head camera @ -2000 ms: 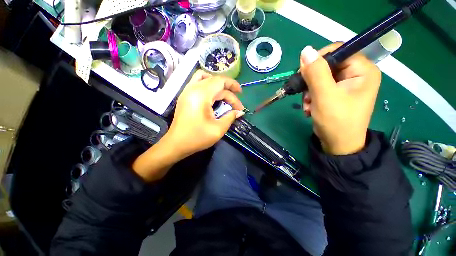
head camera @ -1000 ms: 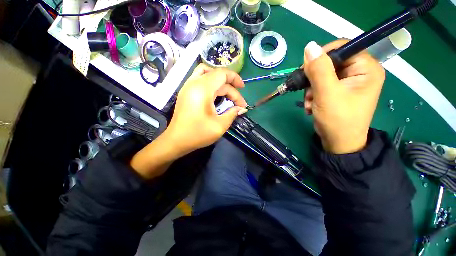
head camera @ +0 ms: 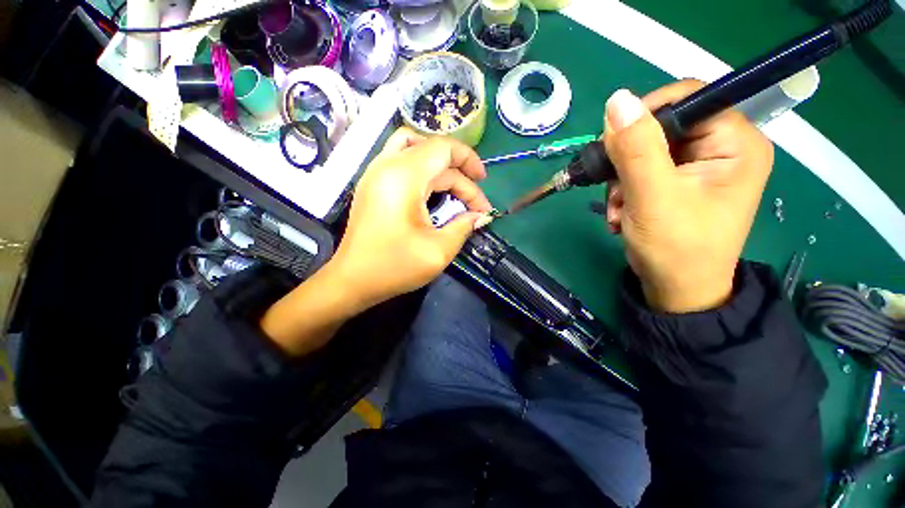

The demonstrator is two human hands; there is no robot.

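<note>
A black, slim, ribbed dryer handle point(head camera: 531, 288) lies slanting along the bench's near edge. My left hand point(head camera: 412, 213) is at its upper left end, with thumb and fingertips pinched on a tiny part there. A white and silver piece point(head camera: 447, 209) shows inside the curl of the fingers; the rest of it is hidden. My right hand point(head camera: 690, 193) grips a black soldering iron point(head camera: 759, 69) like a pen. Its brownish tip points down left and ends at or very close to my left fingertips; exact contact cannot be told.
Screw cups point(head camera: 442, 99), a silver end ring point(head camera: 534, 97) and a green-handled screwdriver point(head camera: 566, 146) lie beyond my hands. A white tray point(head camera: 308, 189) of coloured rings stands upper left, above a black crate with dryer bodies point(head camera: 208, 230). A pale tube point(head camera: 794, 83) and coiled cord point(head camera: 855, 319) are right.
My right hand and the iron have shifted slightly right, with the tip still near my left fingertips. My left hand and the handle have hardly moved.
</note>
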